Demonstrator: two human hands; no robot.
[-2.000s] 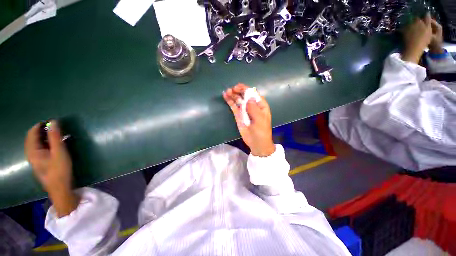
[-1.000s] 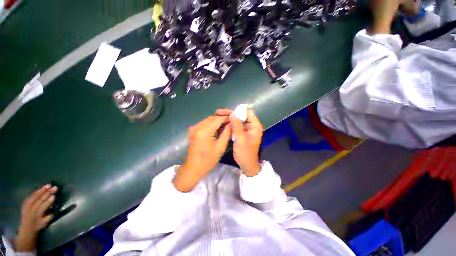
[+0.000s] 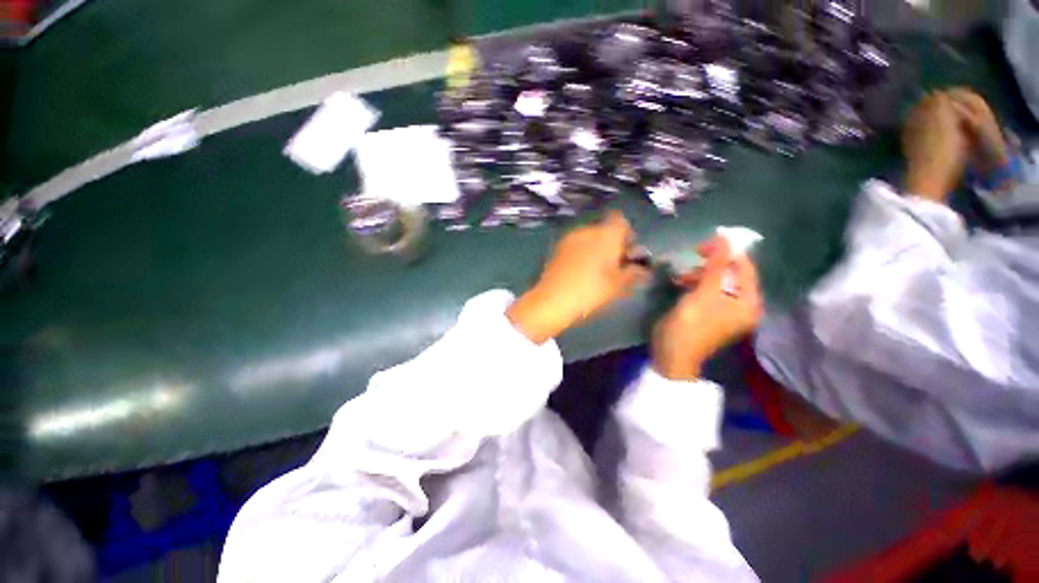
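The frame is blurred by motion. My left hand (image 3: 583,277) is above the table just in front of the clip pile. Its fingertips pinch a small dark thing with a metallic glint, which looks like a spring clip (image 3: 641,260). My right hand (image 3: 712,308) is close to its right and pinches a folded white wipe (image 3: 738,240), whose corner sticks up above the fingers. Something small and pale shows between the two hands; whether it is a clamped unit is too blurred to tell.
A large pile of clips (image 3: 604,120) lies beyond my hands, with a yellow tag (image 3: 460,66) at its left. Two white sheets (image 3: 407,166) and a glass bottle (image 3: 387,228) are left of it. A crumpled wipe (image 3: 168,134) lies on the pale strip. Another person's hands (image 3: 951,137) are at right.
The view has shifted. My hands, close together over the table's front edge before, are now slightly apart and nearer the pile. The dark metallic thing now shows at my left fingertips.
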